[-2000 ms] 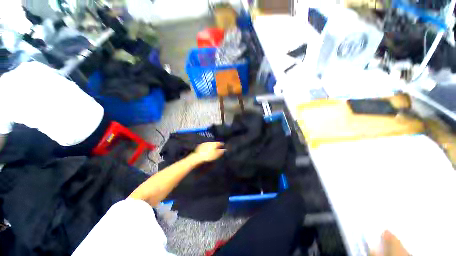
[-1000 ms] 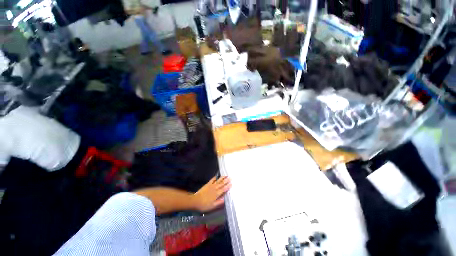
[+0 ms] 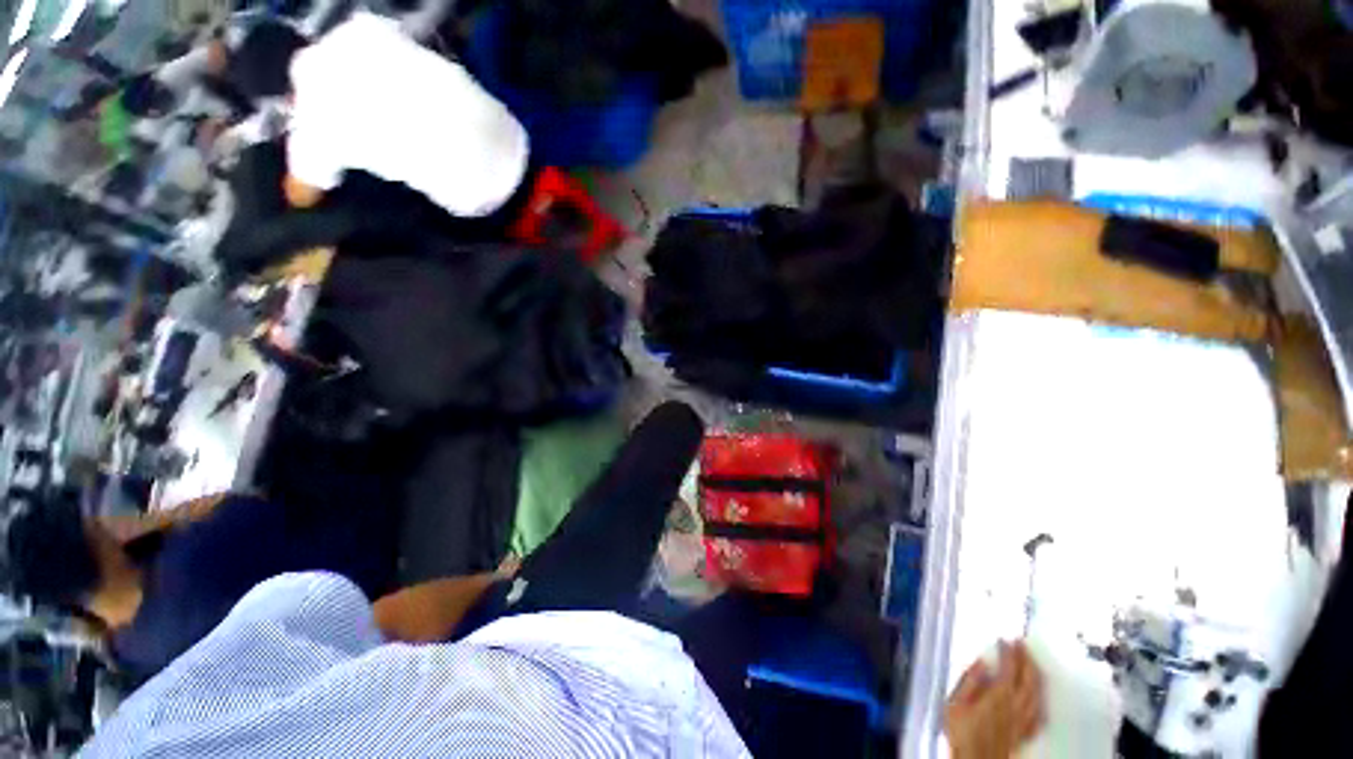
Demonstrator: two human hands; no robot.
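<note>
My right hand (image 3: 997,704) lies on the white machine table (image 3: 1113,430) at the bottom right, blurred and cut off by the lower edge, with nothing visible in it. Metal machine parts (image 3: 1187,667) are just right of it. My left forearm (image 3: 430,608) shows beside my striped sleeve, but the hand is hidden. Black cloth (image 3: 801,282) fills a blue crate (image 3: 838,386) on the floor left of the table.
A red black-strapped bag or cushion (image 3: 764,512) and another blue crate (image 3: 816,704) are near my legs. A red stool (image 3: 567,215) stands near a person in white (image 3: 401,119). A black phone-like rectangle (image 3: 1160,246) lies on brown cardboard (image 3: 1039,260).
The view has swung down and left. My left hand left the crate cloth, touched the table edge, then went out of sight. My right hand has come back into view on the table.
</note>
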